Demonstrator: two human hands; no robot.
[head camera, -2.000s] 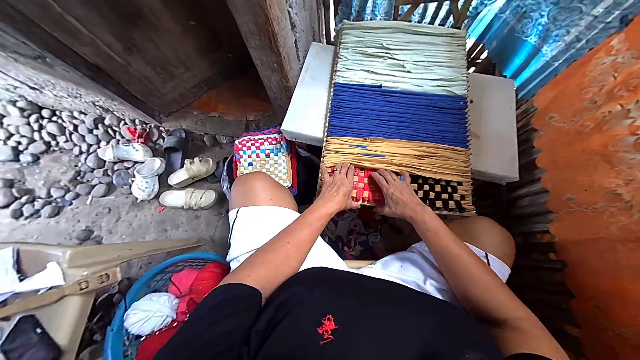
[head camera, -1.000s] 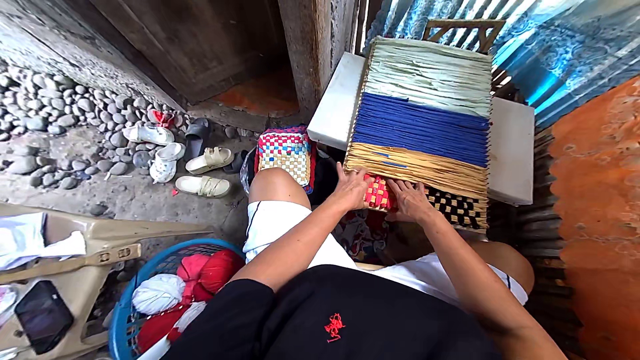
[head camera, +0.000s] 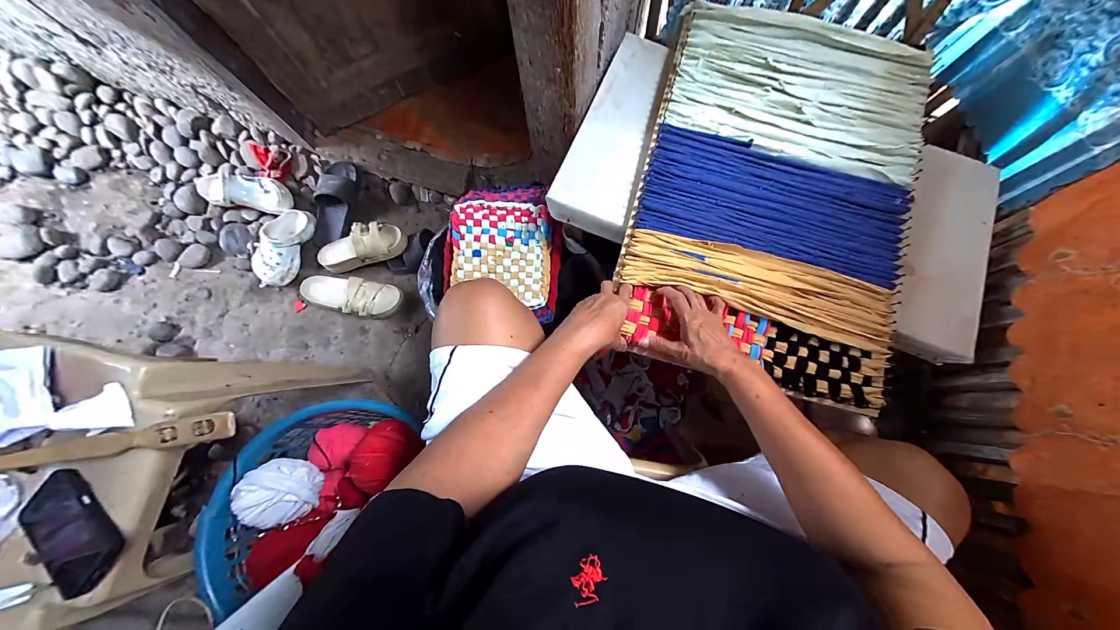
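A peg loom (head camera: 647, 188) lies tilted in front of me, strung with pale green, blue and tan fabric strips (head camera: 770, 210). Along its near edge runs a woven band, black-and-tan at the right (head camera: 822, 367) and red, blue and tan towards the left (head camera: 748, 332). My left hand (head camera: 604, 317) is at the loom's near left corner, its fingertips on the edge beside the red weave; whether they pinch a strip cannot be told. My right hand (head camera: 700, 332) rests spread over the red part, fingertips on the lowest tan strips, thumb near the band's lower edge.
White boards (head camera: 949, 254) stick out on both sides beneath the loom. Woven mats (head camera: 503, 249) are stacked by my left knee. A blue basket (head camera: 214, 499) of red and white fabric balls and a beige plastic chair (head camera: 166, 385) holding a phone (head camera: 72, 532) are at the left. Footwear (head camera: 350, 296) lies beyond.
The view has shifted, so the loom sits farther right in it. Both hands have stayed at the loom's near edge, by the red weave.
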